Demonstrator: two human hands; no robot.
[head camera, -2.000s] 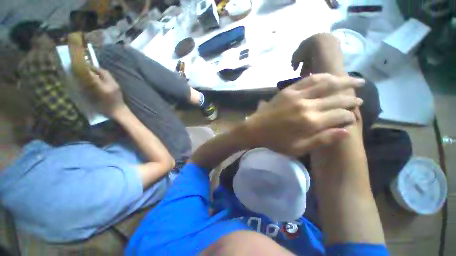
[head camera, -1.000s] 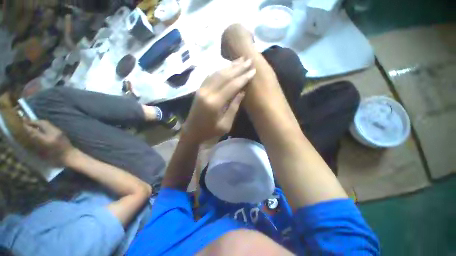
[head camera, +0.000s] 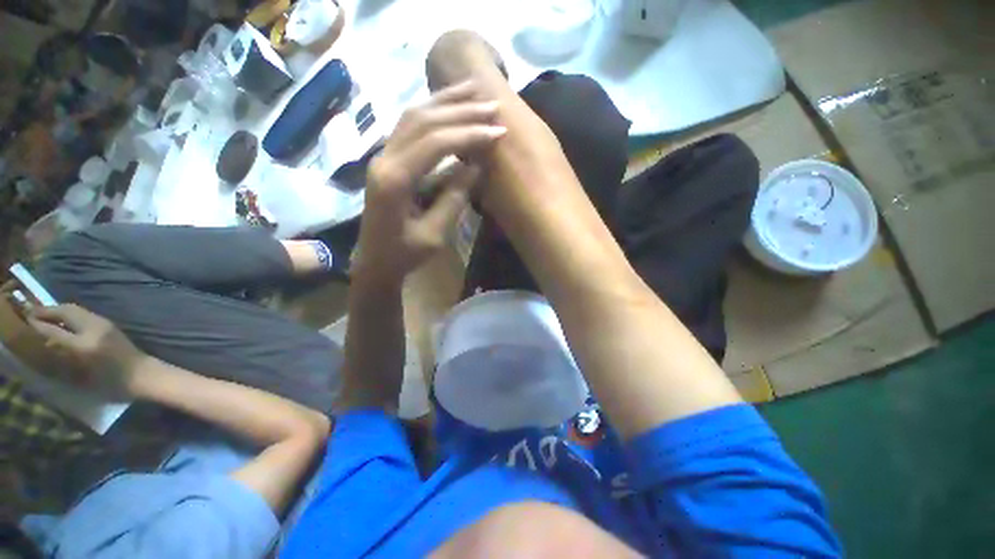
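Observation:
My left hand (head camera: 428, 169) is bare, with its fingers apart and their tips against or just beside my right forearm near the wrist. I see nothing in it. My right hand (head camera: 463, 61) is bent away at the end of the outstretched bare right forearm (head camera: 573, 235), over the table edge; its fingers are mostly hidden. A translucent white round tub (head camera: 507, 377) is between my arms, against my blue shirt.
A second round tub (head camera: 813, 218) is on cardboard (head camera: 835, 339) right of my dark-trousered leg. The white table (head camera: 709, 66) holds a blue case (head camera: 309, 109), a brown disc (head camera: 237, 157) and clutter. A neighbour's arm (head camera: 207, 393) is at left.
The view has shifted, so the table and second tub show differently. My left hand has drawn back from lying across the right forearm to its near-wrist edge.

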